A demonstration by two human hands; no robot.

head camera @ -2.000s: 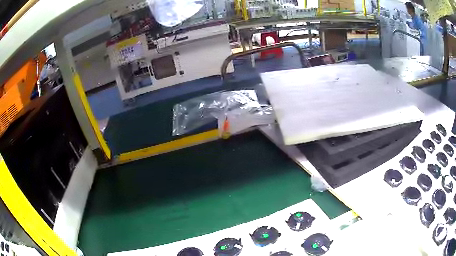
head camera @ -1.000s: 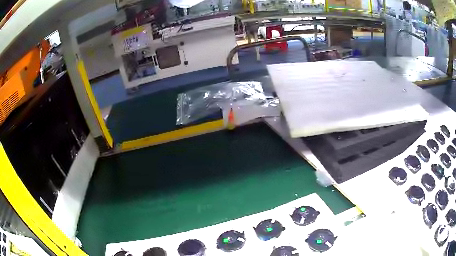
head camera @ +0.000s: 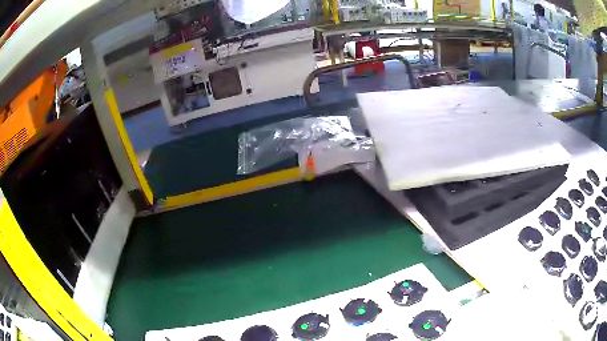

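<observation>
No hand shows in the picture. A white foam tray (head camera: 279, 318) lies at the bottom edge, cut off by it. Its pockets hold round black components (head camera: 361, 311), some with a green dot. A second white foam tray (head camera: 506, 256) at the right holds rows of black discs (head camera: 554, 262). A plain white foam sheet (head camera: 466, 133) lies tilted on stacked black trays (head camera: 486, 206) behind it.
A green surface (head camera: 266, 246) lies ahead, edged with yellow tape (head camera: 229, 188). An orange-tipped object (head camera: 309, 166) stands at that edge, beside a crumpled clear plastic bag (head camera: 293, 141). A post with yellow tape (head camera: 124, 141) rises at left. A white machine (head camera: 229, 83) stands beyond.
The camera view has shifted slightly, bringing more of the tray's components into view at the bottom than two seconds ago. No object has visibly moved on the bench.
</observation>
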